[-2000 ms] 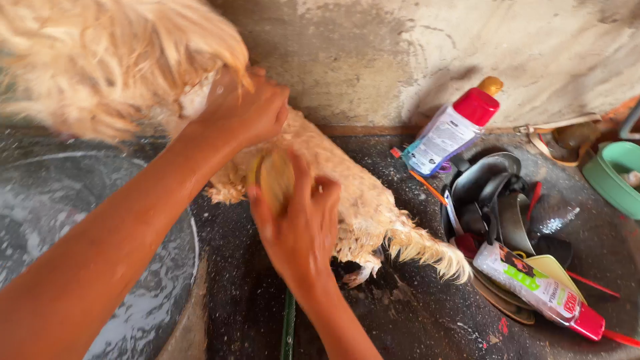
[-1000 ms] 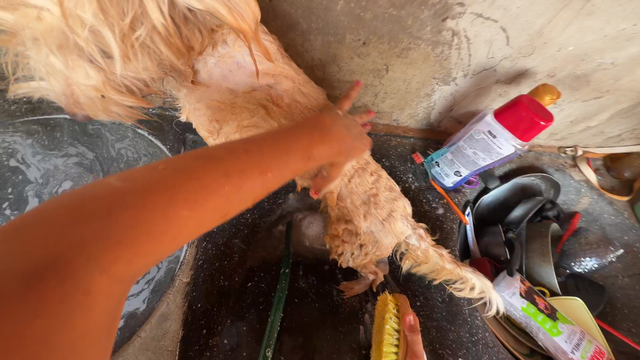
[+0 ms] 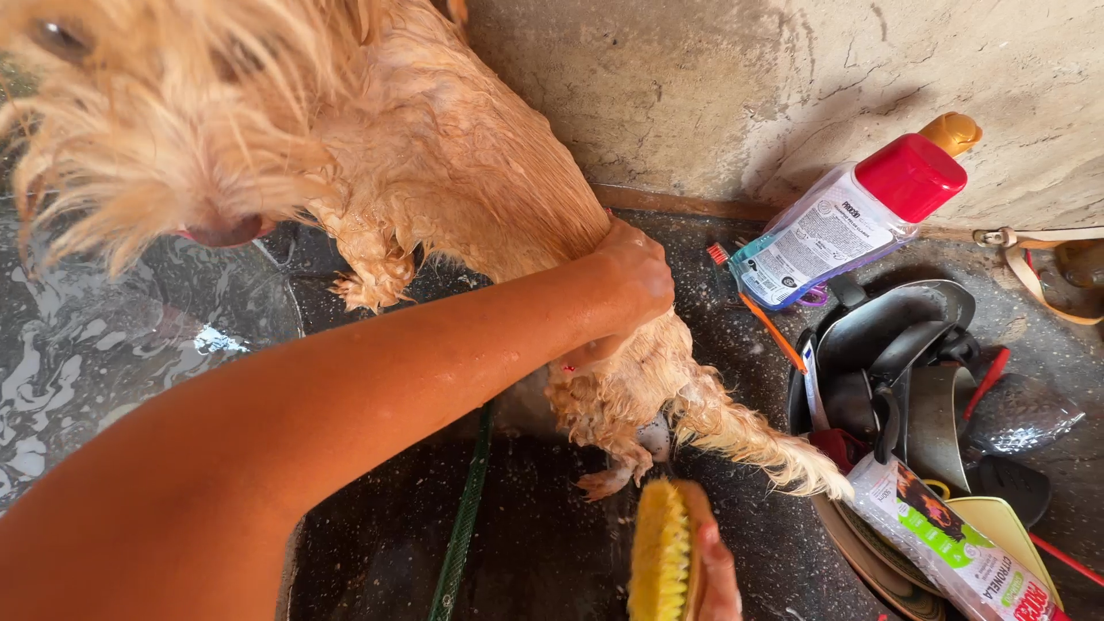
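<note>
A wet, tan, long-haired dog [image 3: 483,164] stands on a dark speckled counter, its blurred face at the upper left and its tail toward the lower right. My left hand [image 3: 625,289] is laid across the dog's lower back, fingers wrapped over the wet fur. Below the dog's hind paw, my right hand [image 3: 718,573] holds a scrubbing brush [image 3: 662,552] with yellow bristles, which face left. Most of that hand is cut off by the bottom edge. Whether the bristles touch the dog cannot be told.
A basin of soapy water [image 3: 112,354] lies left. A green hose [image 3: 466,517] runs under my left arm. At right are a red-capped shampoo bottle [image 3: 819,233], dark pans [image 3: 897,328], a second bottle [image 3: 957,539] and a strap [image 3: 1026,276]. A stained wall [image 3: 690,95] rises behind.
The right hand with the brush has moved from the dog's side down to the lower edge. My left hand has shifted toward the dog's rear. The dog's face has come into view.
</note>
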